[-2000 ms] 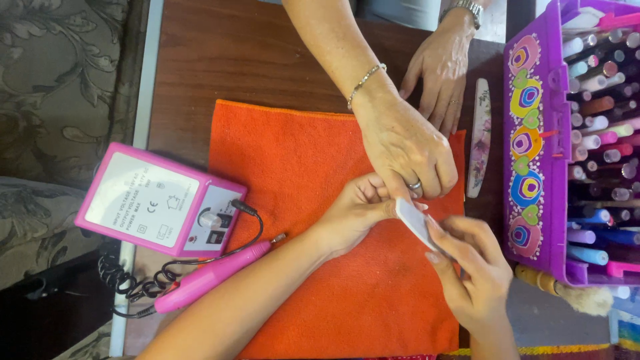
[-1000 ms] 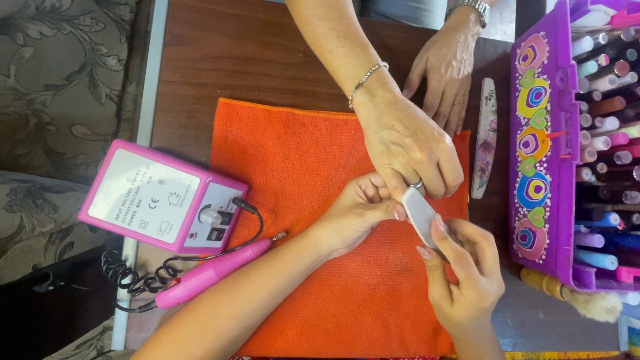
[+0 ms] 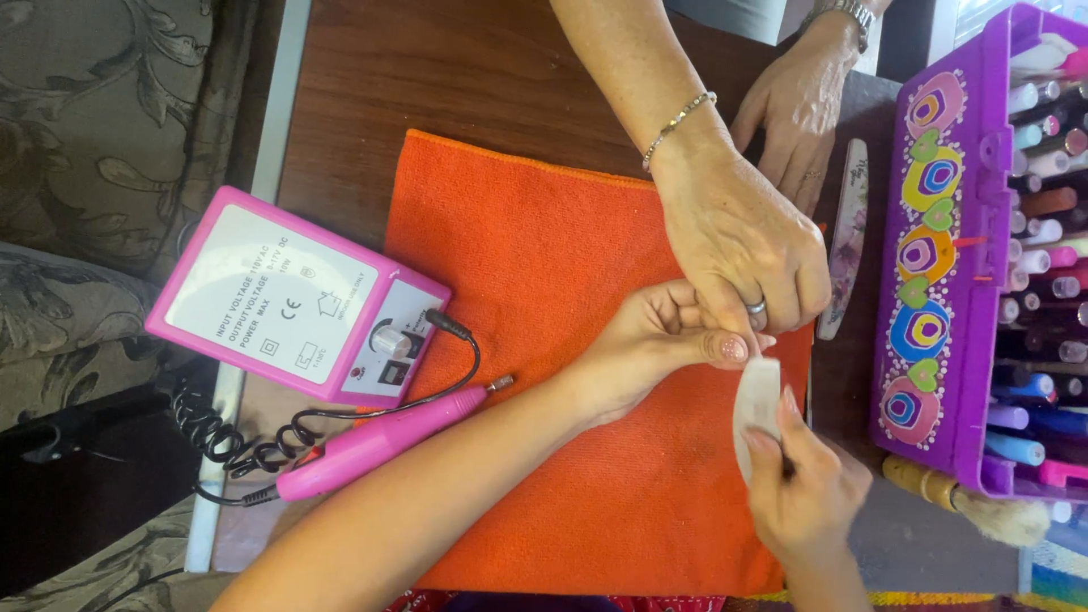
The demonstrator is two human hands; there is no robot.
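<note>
My left hand (image 3: 654, 348) grips a finger of another person's ringed hand (image 3: 739, 238) above an orange cloth (image 3: 527, 229). In my right hand (image 3: 803, 476) is a pale nail file (image 3: 756, 416), its upper end at the fingertip that my left hand holds. The other person's second hand (image 3: 790, 127), with a metal watch, rests on the table. A pink handpiece of an electric nail drill (image 3: 382, 442) lies left of my left forearm, joined by a coiled black cord to its pink control box (image 3: 297, 297).
At the right stands a purple case (image 3: 892, 374) packed with bottles and pens. Beside it lie a floral nail file (image 3: 846, 246) and a brush with a wooden handle (image 3: 926, 484). Patterned upholstery (image 3: 102, 110) is at the left, past the edge of the brown wooden table (image 3: 476, 59).
The nail file in my right hand has turned from a slant to nearly upright in view, and my right hand sits lower beneath the fingertip. My left hand keeps its hold.
</note>
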